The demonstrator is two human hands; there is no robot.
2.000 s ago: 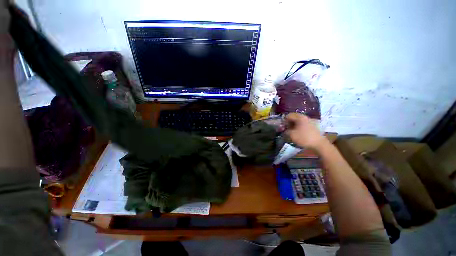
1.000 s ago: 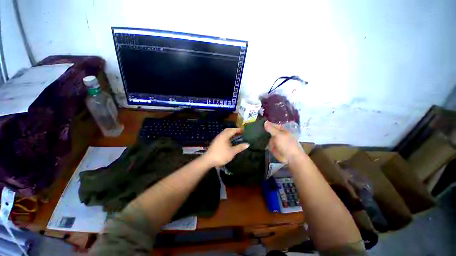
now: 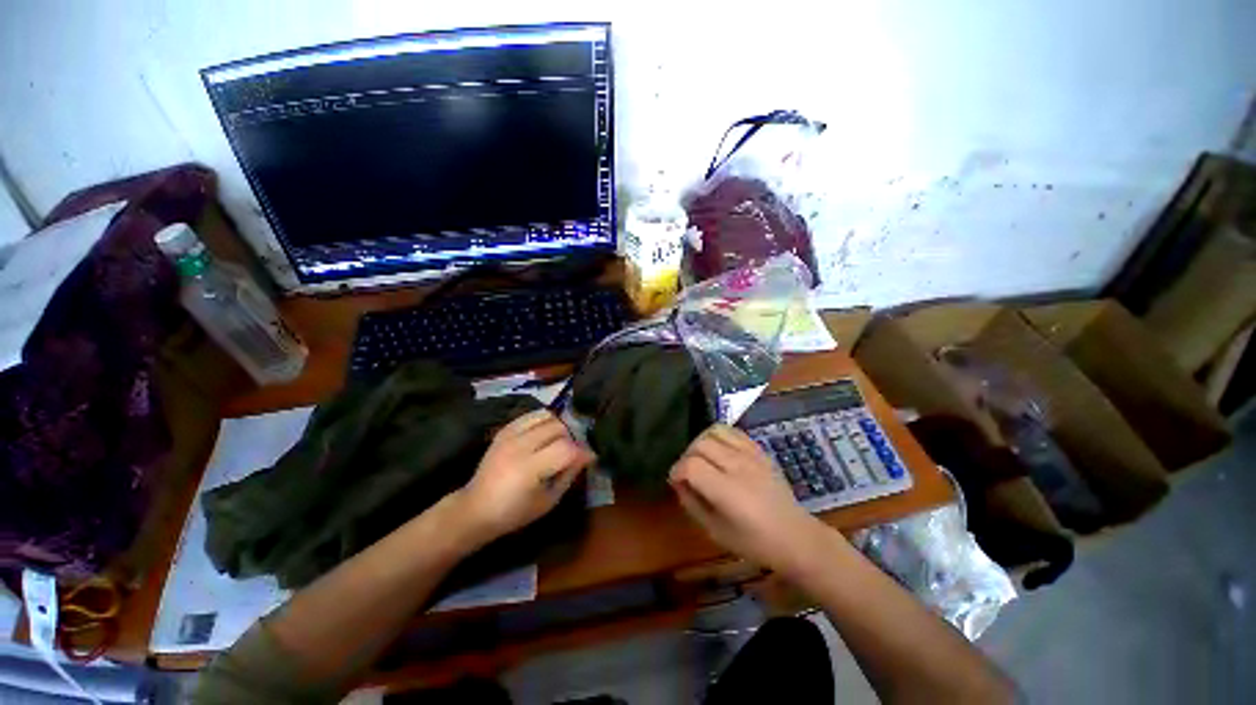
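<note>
A dark green garment bundle (image 3: 642, 411) lies on the desk right of centre, partly in a clear poly bag (image 3: 751, 331) whose loose, crinkled end points up and right. My left hand (image 3: 526, 471) pinches the bundle's left lower edge. My right hand (image 3: 730, 482) pinches its right lower edge. Whether the fingers hold cloth or plastic is hard to tell. A second dark green garment (image 3: 344, 475) lies spread over white spec sheets (image 3: 234, 609) on the left, partly behind my left forearm.
Monitor (image 3: 427, 152) and keyboard (image 3: 489, 325) stand behind. A calculator (image 3: 827, 448) lies right, a maroon bagged garment (image 3: 744, 232) behind it. A clear bottle (image 3: 234, 310) and maroon cloth-covered object (image 3: 97, 358) are left. Open cardboard boxes (image 3: 1102, 372) and a crinkled bag (image 3: 944, 565) are right.
Both hands have come down to the near edge of the green bundle and apart from each other. The clear bag's end now shows spread beyond it. The calculator is more fully visible.
</note>
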